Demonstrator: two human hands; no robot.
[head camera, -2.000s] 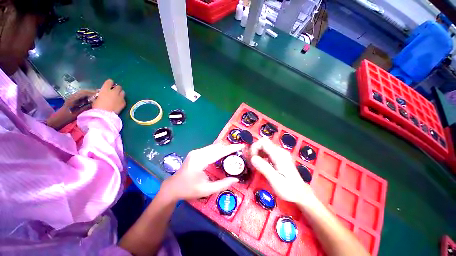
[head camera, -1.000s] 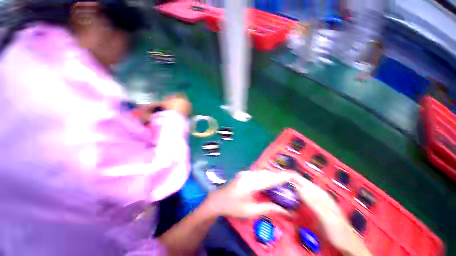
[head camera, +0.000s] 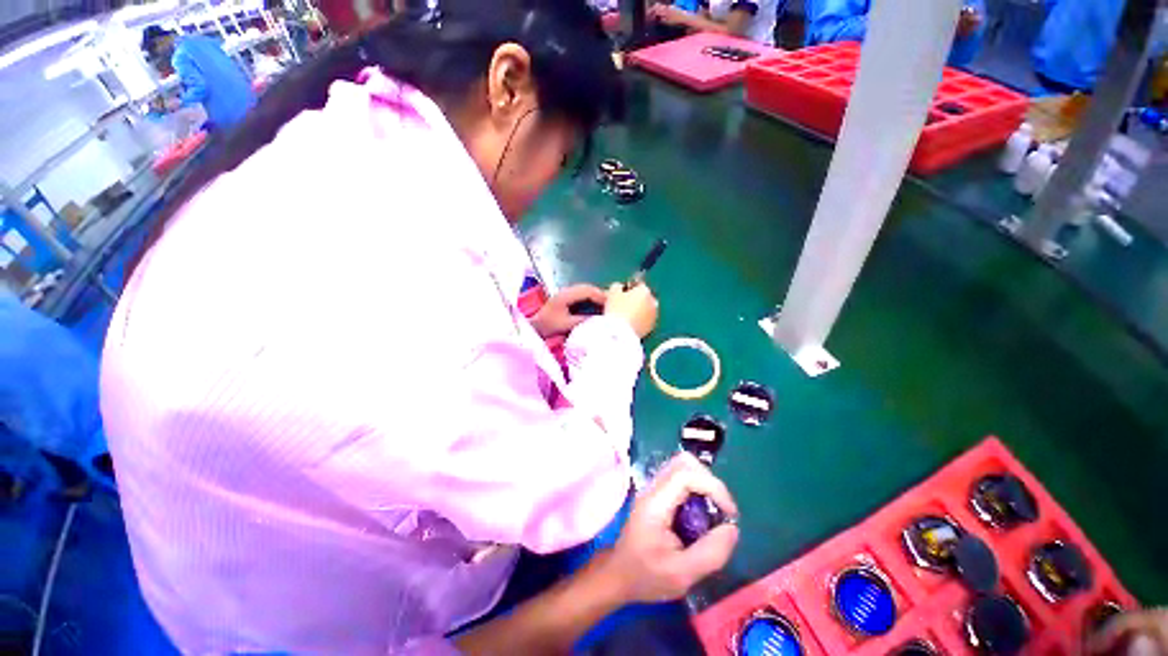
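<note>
My left hand (head camera: 669, 538) is closed around a round dark unit with a purple sheen (head camera: 696, 518), left of the red compartment tray (head camera: 820, 551). The tray is cut off by the bottom edge and holds blue-faced units (head camera: 863, 600) in near pockets and dark-faced units (head camera: 1058, 569) in others; one black disc (head camera: 976, 561) overlaps a neighbour. My right hand (head camera: 1134, 636) is mostly cut off at the bottom right corner, so its grip cannot be seen. Two labelled units (head camera: 752, 402) lie on the bench beyond my left hand.
A person in a pink smock (head camera: 346, 346) sits close at left, holding a pen-like tool (head camera: 651, 256). A tape roll (head camera: 684, 368) lies on the green bench (head camera: 897, 397). A white upright (head camera: 865, 180) stands behind it. Red trays (head camera: 820, 80) and more workers are farther back.
The view has swung left, bringing more of the neighbour into sight. My left hand has moved left off the tray with a unit in it. My hands, close together before, are now far apart.
</note>
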